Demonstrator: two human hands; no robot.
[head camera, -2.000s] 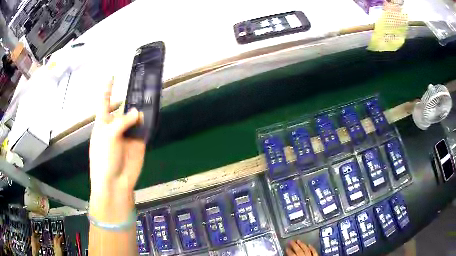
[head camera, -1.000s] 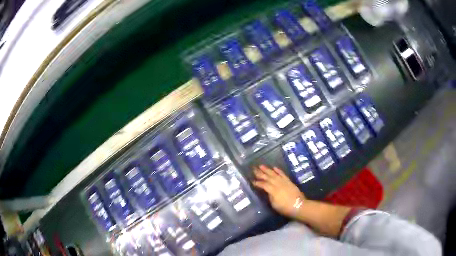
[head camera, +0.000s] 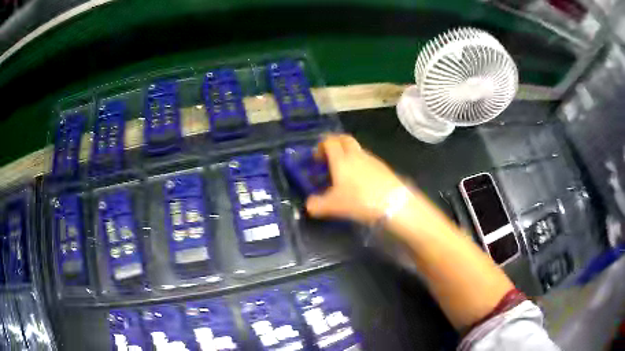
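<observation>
My right hand (head camera: 356, 182) is slightly blurred and holds a blue phone back (head camera: 306, 168) between thumb and fingers, at the right end pocket of the clear tray's near row. The clear tray (head camera: 156, 288) holds several other blue phones in two rows, such as one with a white label (head camera: 253, 206). The far row lies over the conveyor's pale edge strip. A row of loose blue phones (head camera: 268, 322) lies below the tray. My left hand is not in view.
A white desk fan (head camera: 466, 82) stands at the upper right. A pale-edged smartphone (head camera: 491, 216) lies at right, beside a clear tray with small dark parts (head camera: 545, 233). The green conveyor (head camera: 356, 41) runs behind. Another tray's edge shows at far left.
The view has swung right and closer. My right hand has moved from beside the loose phones to the tray's right end pocket and gripped a phone. My left hand and the dark handset have left view.
</observation>
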